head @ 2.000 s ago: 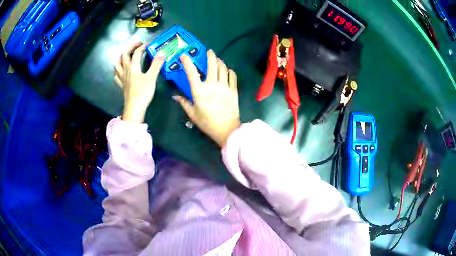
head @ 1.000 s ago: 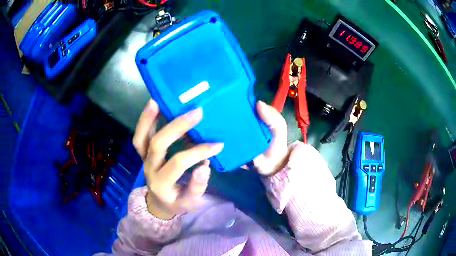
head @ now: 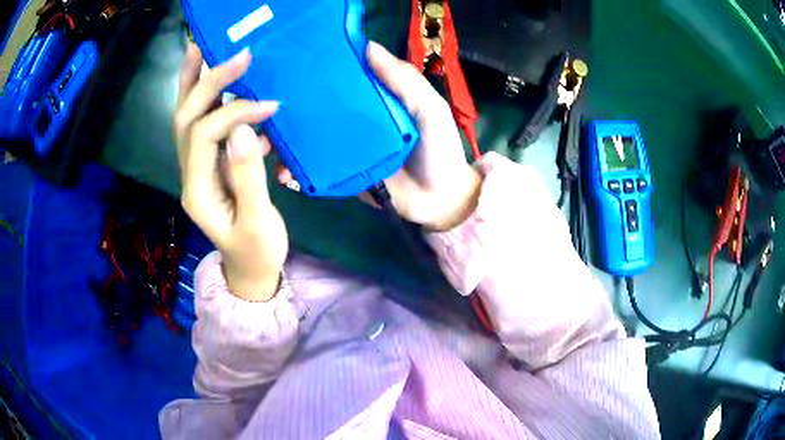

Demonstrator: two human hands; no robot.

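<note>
A blue battery tester [head: 318, 94] is held up at the upper left of centre, its plain back with a white label facing me and its top cut off by the picture's edge. A dark cable [head: 381, 196] leaves its lower end. My right hand [head: 430, 146] grips its right side. My left hand [head: 228, 163] is at its left side, fingertips touching the back near the edge. Its screen is hidden. The red clamp [head: 449, 69] and the black clamp [head: 551, 101] are on brass posts of the black box.
A second tester [head: 620, 198] lies at the right with a bundled lead. Another red clamp [head: 732, 210] is further right. The blue bin [head: 52, 344] at the left holds red-black leads [head: 142, 266]. Testers [head: 56, 99] are in the dark tray at the upper left.
The tester was face up low over the bench, then was lifted and turned back side to me. The view has since shifted, and the box's red display is out of the picture.
</note>
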